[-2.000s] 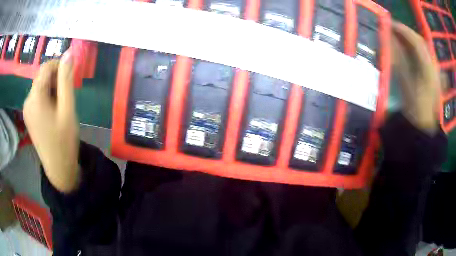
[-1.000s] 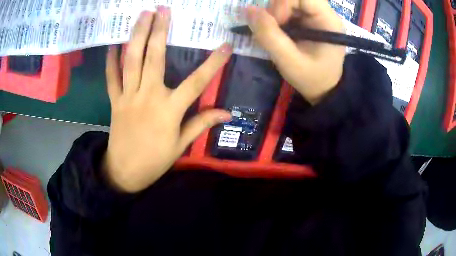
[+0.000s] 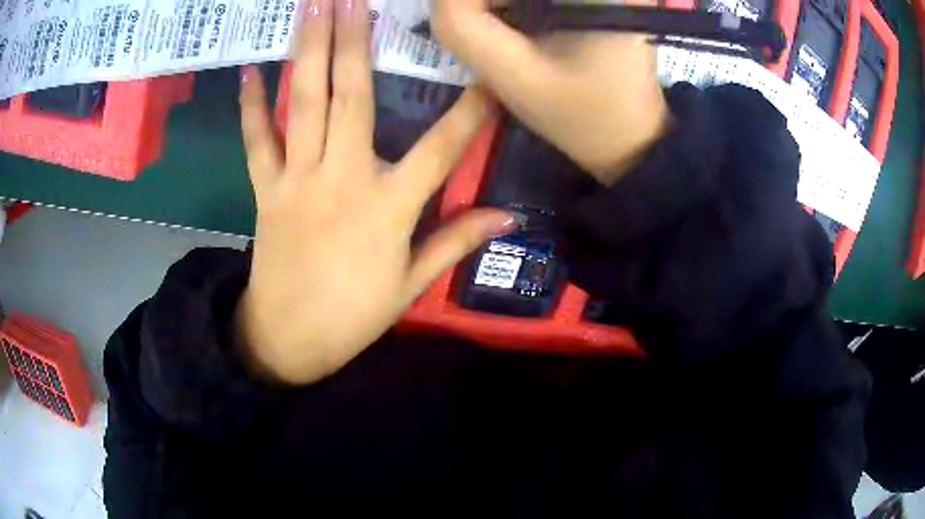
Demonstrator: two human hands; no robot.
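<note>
A long white label sheet [image 3: 152, 46] with rows of printed barcodes lies across the foam tray, and its end reaches the tray's right side. My left hand [image 3: 335, 223] is spread flat, its fingertips on the sheet's lower edge and its thumb over a phone. My right hand [image 3: 568, 96] holds a black pen [image 3: 659, 22] above the sheet; the pen's tip is near the top edge. The red foam tray [image 3: 487, 329] lies under both hands. One phone [image 3: 512, 269] shows a white barcode label beside a blue circuit board. My right sleeve hides other slots.
Another red foam tray [image 3: 132, 132] lies at the left on the green tabletop [image 3: 203, 188]. A further red tray edge shows at the far right. Stacked red trays [image 3: 46, 370] stand low at the left.
The sheet, first a blurred strip across the tray, now lies with its print readable. My left hand has come onto it. My right hand, now with the pen, has moved up and left since the last frame.
</note>
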